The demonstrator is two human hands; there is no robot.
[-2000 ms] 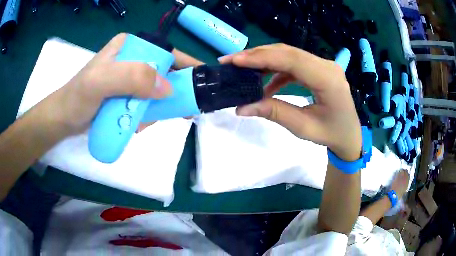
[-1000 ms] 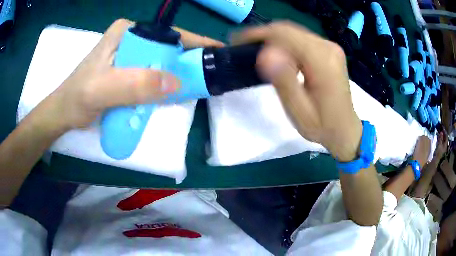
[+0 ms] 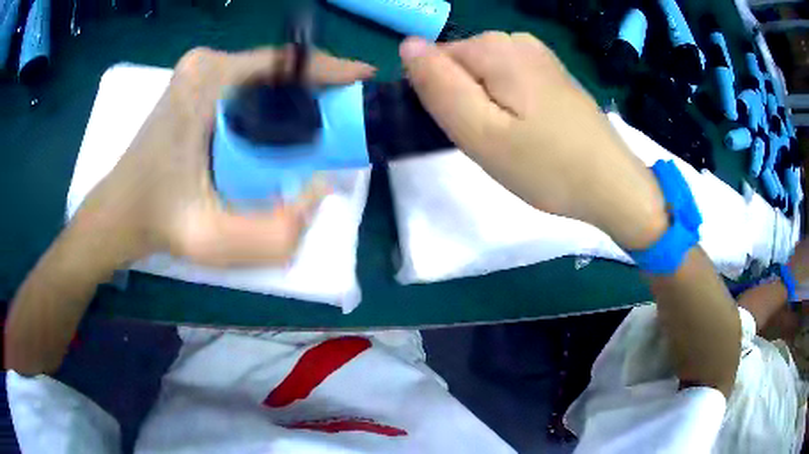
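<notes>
My left hand [image 3: 200,177] is closed around a light blue housing [image 3: 257,173], which is blurred. Its black end [image 3: 270,115] faces up toward the camera, with a dark blurred prong or cord above it. A light blue barrel part [image 3: 344,124] sticks out to the right and meets a black ribbed part [image 3: 404,120]. My right hand [image 3: 532,133] is curled around the right end of the black part, covering it. A blue strap is on my right wrist.
White wrapped pads [image 3: 497,217] lie below the hands on the dark green tabletop [image 3: 373,293]. A light blue handle body [image 3: 399,13] lies behind. Dark parts [image 3: 656,115] and piled blue bodies [image 3: 767,133] are at right. Another person's strapped wrist [image 3: 785,284] shows at the right edge.
The left hand's housing has tilted so its black end faces the camera. My right hand has turned and curled over the black part. The view has shifted.
</notes>
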